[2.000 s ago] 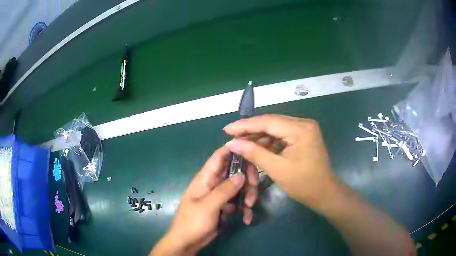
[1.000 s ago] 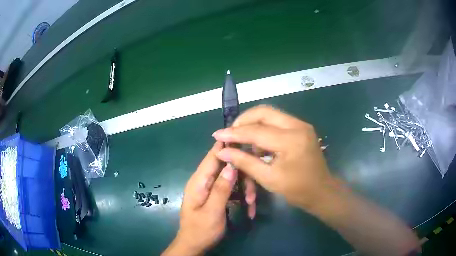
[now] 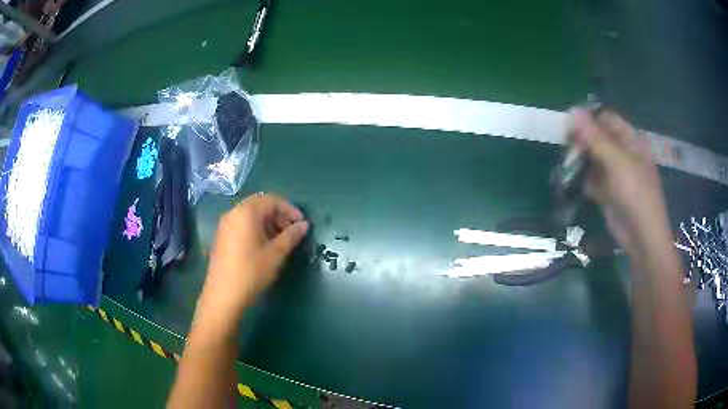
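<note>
My left hand (image 3: 259, 240) is at the left edge of the pile of small black parts (image 3: 331, 257), thumb and forefinger together; whether a part is between them cannot be told. My right hand (image 3: 619, 172) is blurred and raised at the right, holding a slim black housing (image 3: 573, 172) with a silvery strip. Below it, white sticks (image 3: 507, 240) lie in two small bundles over pliers with dark curved handles (image 3: 531, 278).
At the left stand a blue bin (image 3: 84, 192) of white sticks, turquoise parts (image 3: 147, 158), pink parts (image 3: 132, 220), black units (image 3: 169, 212) and a clear bag (image 3: 239, 128). White silvery-ended pieces (image 3: 706, 260) lie far right. A black unit (image 3: 255, 32) lies across the strip.
My hands have separated. The left went to the small black parts; the right moved right with the housing. The view has shifted, and the white sticks and pliers are now uncovered.
</note>
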